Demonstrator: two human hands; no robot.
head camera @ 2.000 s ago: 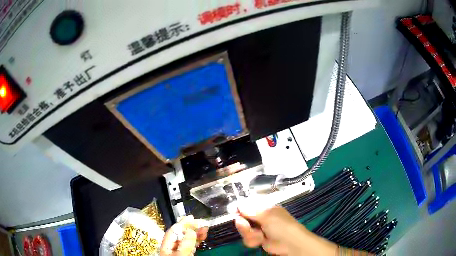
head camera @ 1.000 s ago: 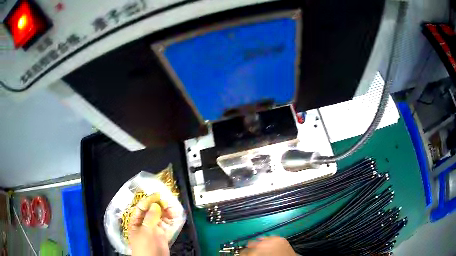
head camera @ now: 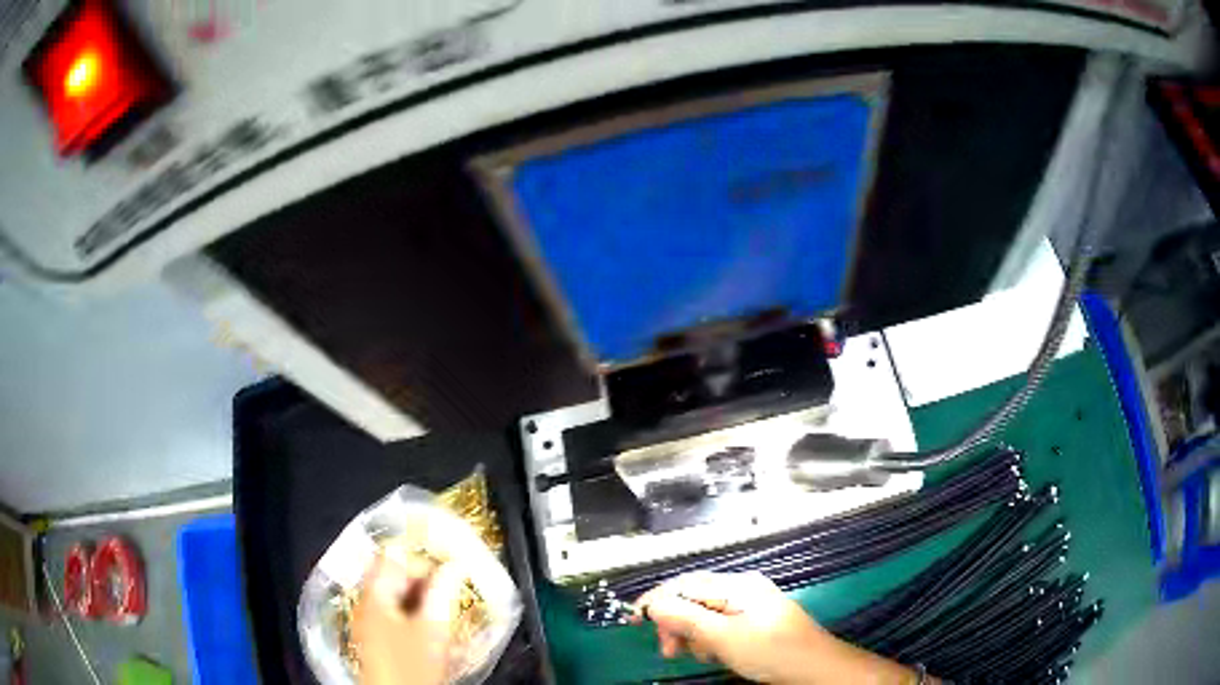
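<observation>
My left hand (head camera: 401, 618) is blurred over the open clear bag of gold parts (head camera: 484, 618); whether it grips any part cannot be told. The bag sits in the black tray (head camera: 288, 468). My right hand (head camera: 736, 626) is low in the middle, thumb and finger pinched on a thin black coaxial cable near its end. The pinch is beside the left ends of a row of cables (head camera: 856, 533) on the green mat. The clear guard (head camera: 642, 468) and dark die area are above, with no hand at them.
The crimping machine's blue ram cover (head camera: 696, 214) and lit red switch (head camera: 96, 78) are above. The silver lamp head (head camera: 840, 460) on its gooseneck (head camera: 1037, 375) reaches over the white base plate. More black cables (head camera: 990, 616) fan out at right. A white paper (head camera: 990, 335) is behind them.
Both hands have left the die area. My left hand went to the bag of gold parts and remains there. My right hand has moved down to the cable ends and then up slightly. The view has shifted.
</observation>
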